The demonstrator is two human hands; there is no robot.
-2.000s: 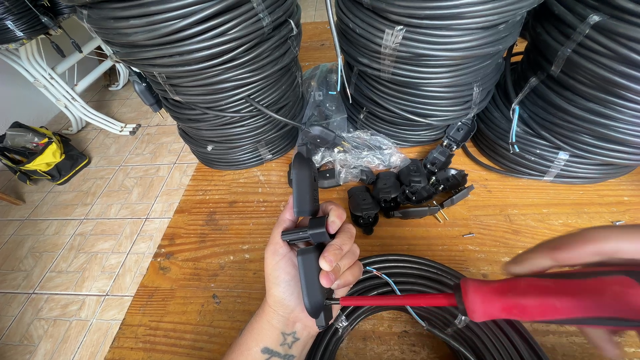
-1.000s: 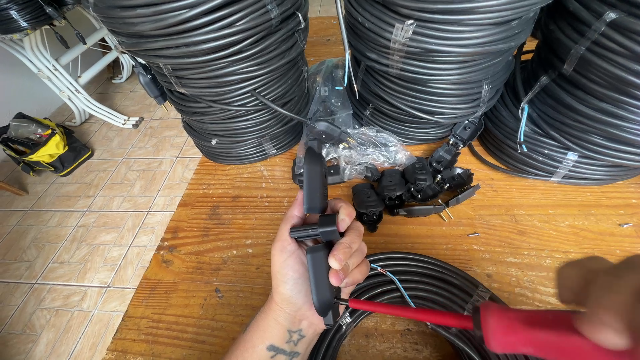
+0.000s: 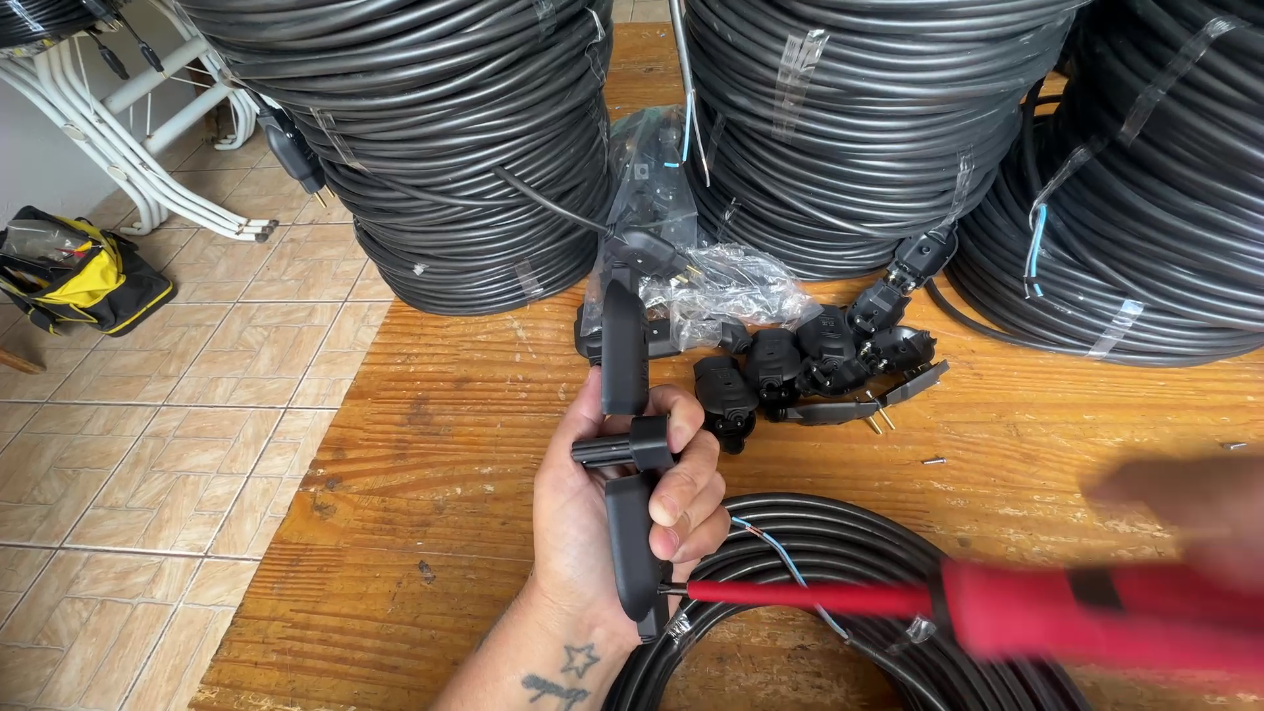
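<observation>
My left hand [image 3: 612, 494] is closed around a black plastic electrical fitting [image 3: 632, 543], held upright, with a round middle part and a wing above and below. The tip of a red insulated screwdriver [image 3: 810, 595] meets the lower wing from the right. My right hand [image 3: 1175, 513] is blurred beside the thick red handle; whether its fingers grip the handle cannot be told. Right of the fitting lie several black plug housings [image 3: 775, 360], some with brass pins. A coil of black cable [image 3: 820, 523] with a blue wire end lies partly behind my left wrist.
Large coils of black cable stand at the back left [image 3: 474, 168], middle [image 3: 869, 128] and right [image 3: 1165, 217]. A clear plastic bag [image 3: 731, 286] lies between them. Small screws [image 3: 933, 460] are on the wooden table [image 3: 415, 513]. A yellow and black tool bag [image 3: 84, 272] sits on the tiled floor.
My right hand has shifted about the screwdriver's handle between frames. The screwdriver's tip stays at the lower wing, and my left hand keeps its hold on the black fitting.
</observation>
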